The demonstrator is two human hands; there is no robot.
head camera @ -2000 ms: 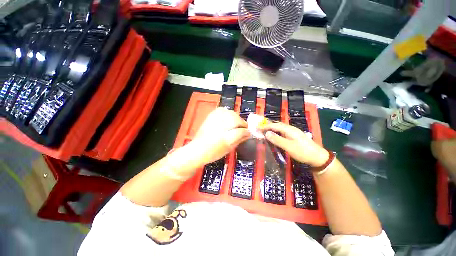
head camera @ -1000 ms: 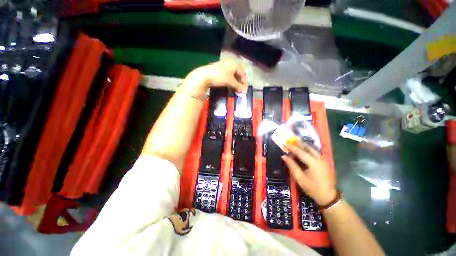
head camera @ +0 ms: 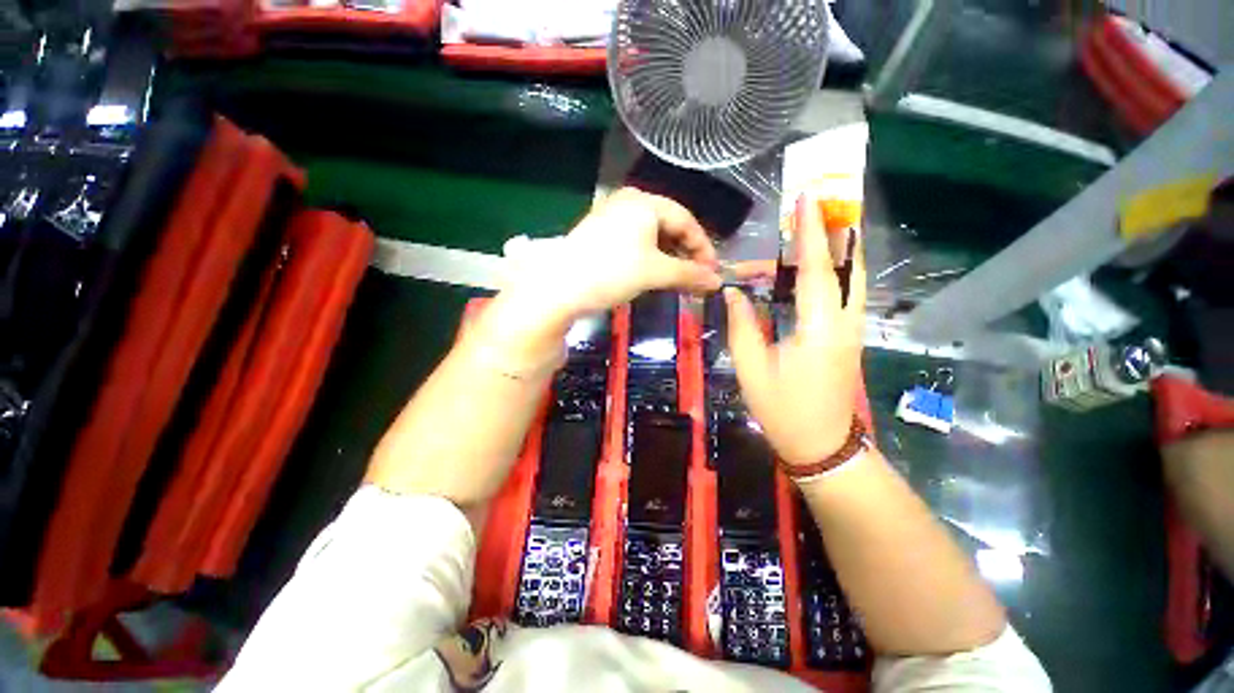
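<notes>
Glossy black clamshell phones (head camera: 655, 474) lie open in columns in a red tray (head camera: 504, 542), keypads toward me. My left hand (head camera: 625, 260) is over the tray's far edge, thumb and finger pinched together near the top of a phone in the third column; whether they hold something is too small to tell. My right hand (head camera: 809, 345) is beside it, over the far end of the right columns, holding a white card (head camera: 824, 165) with an orange marking upright between its fingers. The right hand hides much of the fourth column.
Stacked red trays (head camera: 203, 366) with black layers stand at left. A fan (head camera: 719, 75) and a dark flat object (head camera: 693, 194) are behind the tray. A pale post (head camera: 1042, 237), blue binder clip (head camera: 928, 404) and small bottle (head camera: 1099, 374) are at right. Another person's arm (head camera: 1204, 467) shows at the right edge.
My left hand has moved right, from the second column to the third. My right hand has moved up and away from me with the card, which now stands upright.
</notes>
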